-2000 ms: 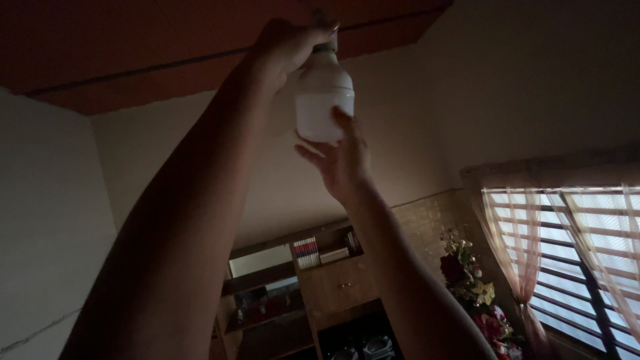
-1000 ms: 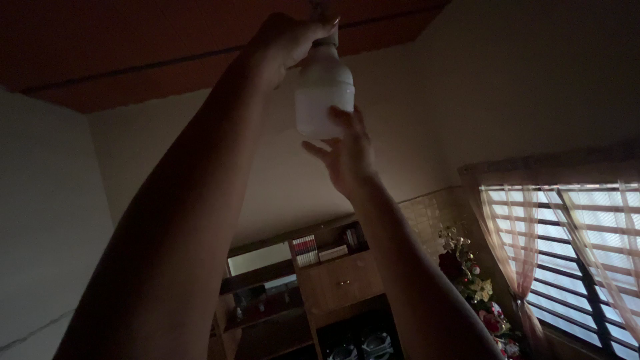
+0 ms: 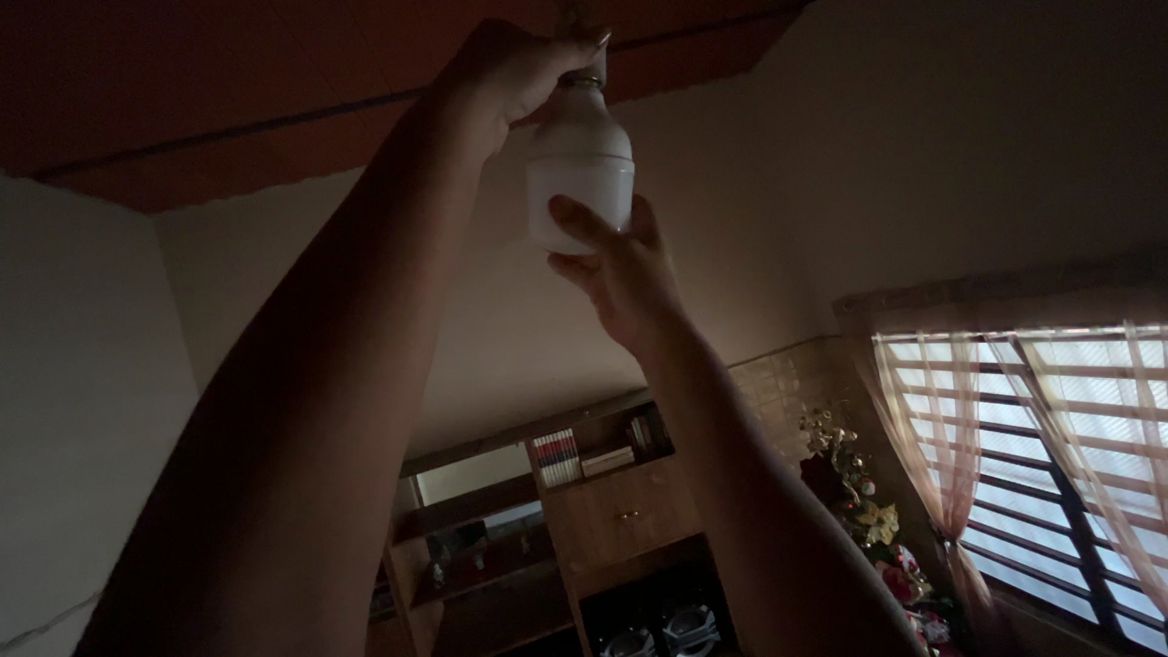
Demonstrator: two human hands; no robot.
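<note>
A white light bulb hangs base-up near the top centre of the head view, its metal screw collar showing just under the lamp holder. Above it, my left hand is closed around the lamp holder, with the thumb across its side. My right hand holds the lower part of the bulb from below and the right, thumb on the near face and other fingers around the far side and underneath. The bulb is unlit. The top of the holder is dim and partly hidden by my left hand.
Overhead is a reddish ceiling with a dark seam. Below stands a wooden wall unit with books and speakers. At right are a decorated Christmas tree and a louvred window with sheer curtains.
The fingers of my right hand have shifted around the lower part of the bulb. My left hand stays at the lamp holder.
</note>
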